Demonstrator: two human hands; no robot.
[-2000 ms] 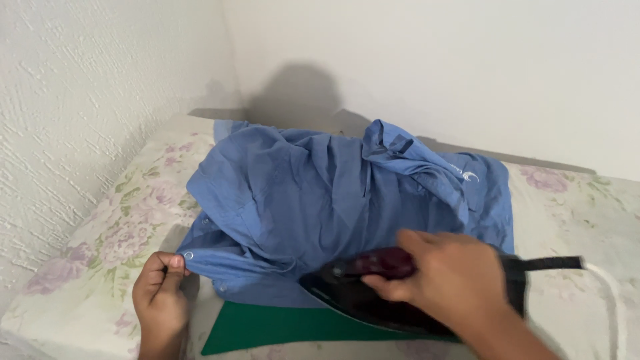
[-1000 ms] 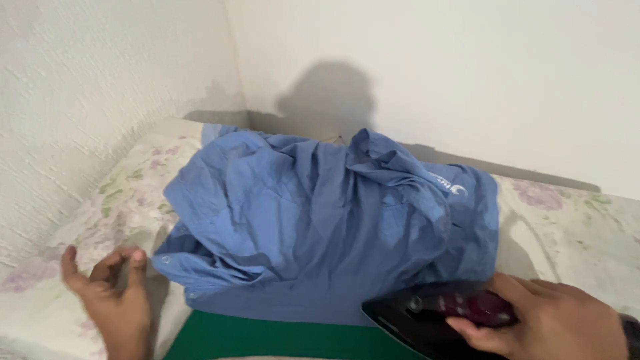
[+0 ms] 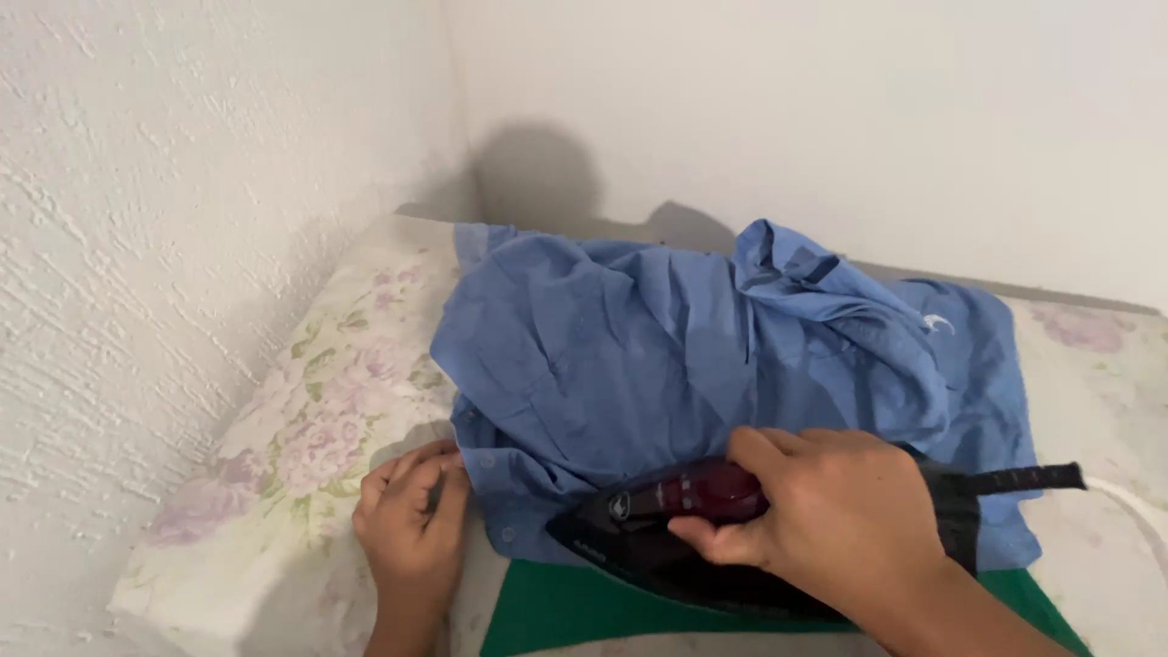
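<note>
A crumpled blue shirt (image 3: pixel 639 347) with snap buttons and a small white mark lies across a flower-patterned cloth. My right hand (image 3: pixel 839 511) grips the handle of a black and dark red clothes iron (image 3: pixel 639 538), whose tip points left over the shirt's near edge. The iron's soleplate is hidden. At the shirt's near left edge is my left hand (image 3: pixel 415 511), its fingertips closed at the button strip; the pinch itself is partly hidden. Green fabric (image 3: pixel 566 602) shows under the near side of the shirt and iron.
The flower-patterned cloth (image 3: pixel 310 438) covers the padded surface beneath. A rough white wall (image 3: pixel 137 228) stands at the left and a smooth white wall (image 3: pixel 821 119) at the back. A pale power cord (image 3: pixel 1127 506) runs from the iron at the right.
One second ago my left hand was off the shirt with its fingers apart; now it is at the left edge. The iron has moved left along the near edge in my right hand.
</note>
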